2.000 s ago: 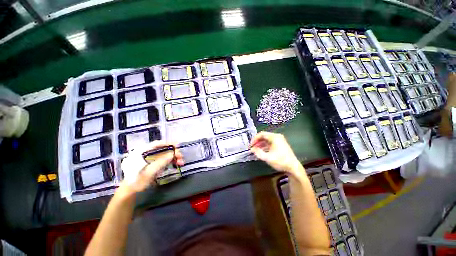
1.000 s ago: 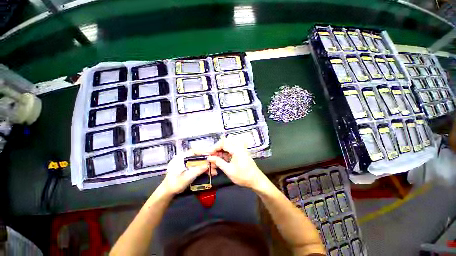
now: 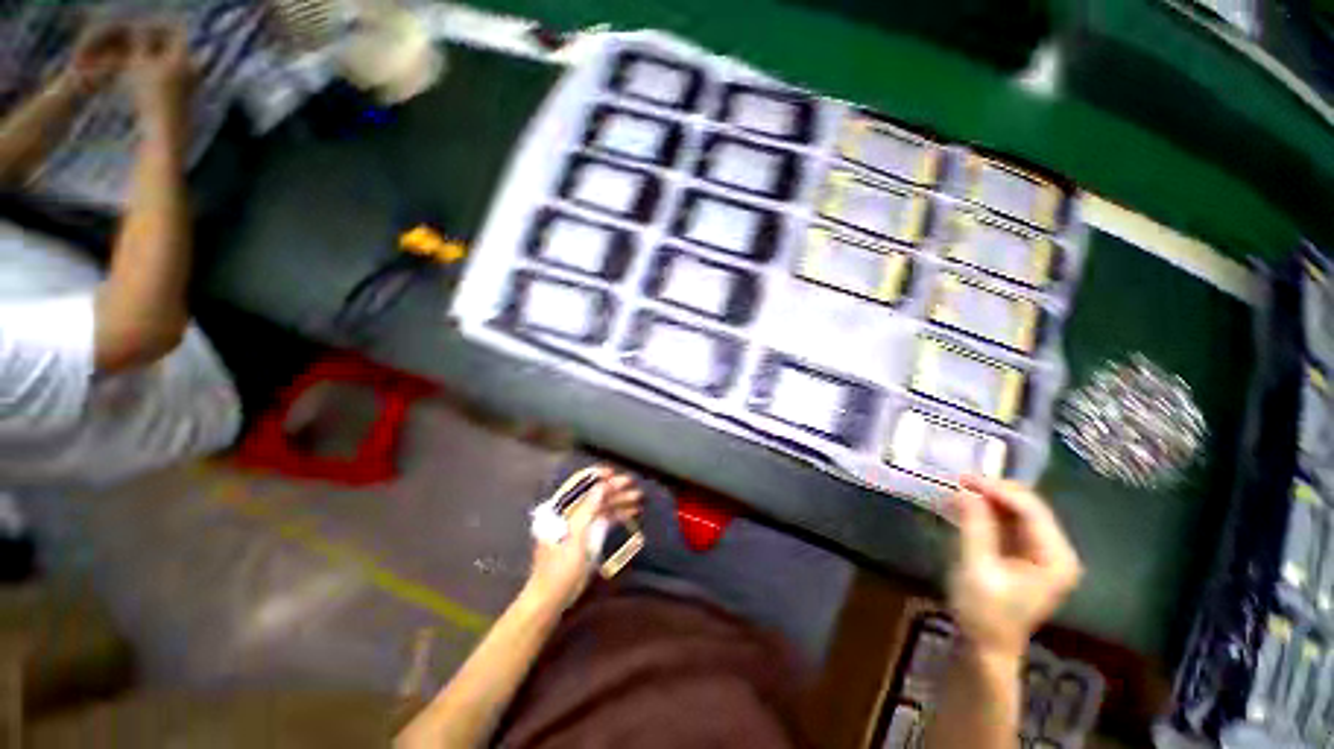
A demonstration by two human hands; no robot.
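My left hand (image 3: 574, 542), with white covering on some fingers, holds a phone housing (image 3: 623, 553) with a gold-yellow edge, below the bench's front edge. My right hand (image 3: 1012, 563) is raised over the bench edge by the tray's lower right corner, thumb and forefinger pinched; a small reddish trace shows at the fingertips, too blurred to name. The blister tray (image 3: 841, 325) holds black-bordered housings at left and yellow-edged ones at right, with one bare pocket. The pile of small silvery components (image 3: 1134, 422) lies right of the tray.
Stacked trays (image 3: 1295, 512) stand at the right edge. A lower tray (image 3: 914, 666) sits below the bench. A red pointed object (image 3: 702, 520) is under the bench edge. A yellow-and-black cable or clip (image 3: 429, 243) lies left. Another worker's arms (image 3: 144, 220) and a red stool (image 3: 329, 424) are at far left.
The view has swung left and tilted. My hands, together around the housing a second ago, are now apart: the left holds the housing lower, the right is at the tray's right corner.
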